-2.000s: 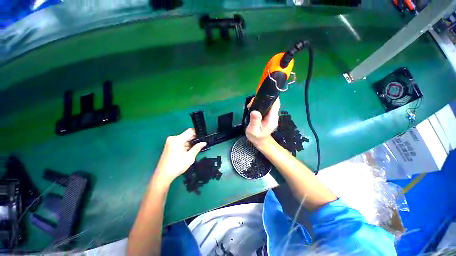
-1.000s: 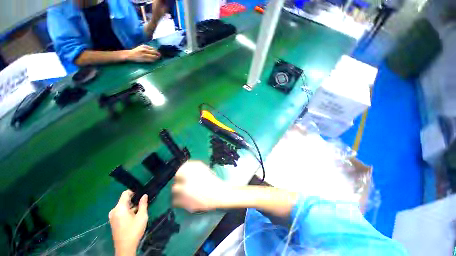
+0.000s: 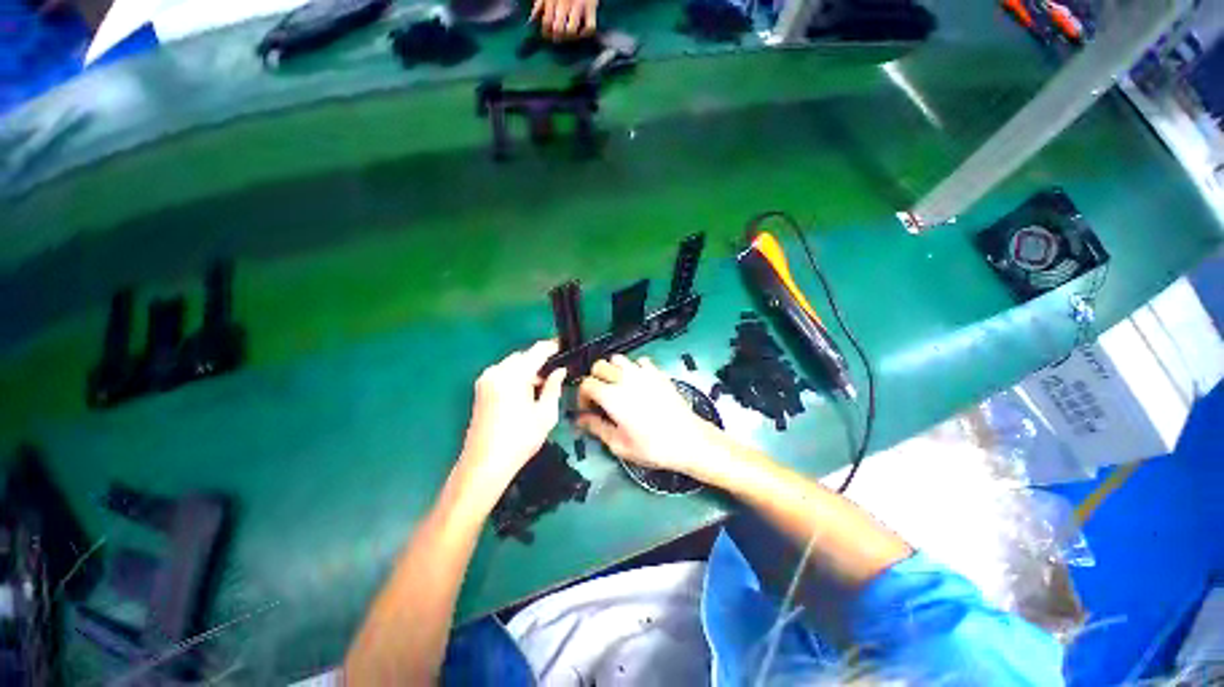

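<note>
A black three-pronged frame (image 3: 628, 330) lies on the green bench, its prongs pointing away from me. My left hand (image 3: 517, 403) grips its left end. My right hand (image 3: 642, 413) is at the frame's near edge, over the round screw dish (image 3: 695, 400) and partly hiding it; its fingertips are bunched, and I cannot tell whether they hold anything. One heap of small black pieces (image 3: 540, 490) lies left of the dish and another (image 3: 762, 373) lies right of it. The black and orange electric screwdriver (image 3: 801, 315) lies on the bench at the right, out of my hands.
More black frames lie at left (image 3: 168, 352), far across (image 3: 540, 110) and in a pile at lower left (image 3: 181, 564). A metal post (image 3: 1020, 134) and a cooling fan (image 3: 1040, 247) are at right. Another person's hand (image 3: 564, 16) shows at the top. A carton (image 3: 1094, 403) is below the right edge.
The screwdriver has gone from my right hand to the bench. My right hand has moved left to the frame's near edge and the dish. The view swung right and back.
</note>
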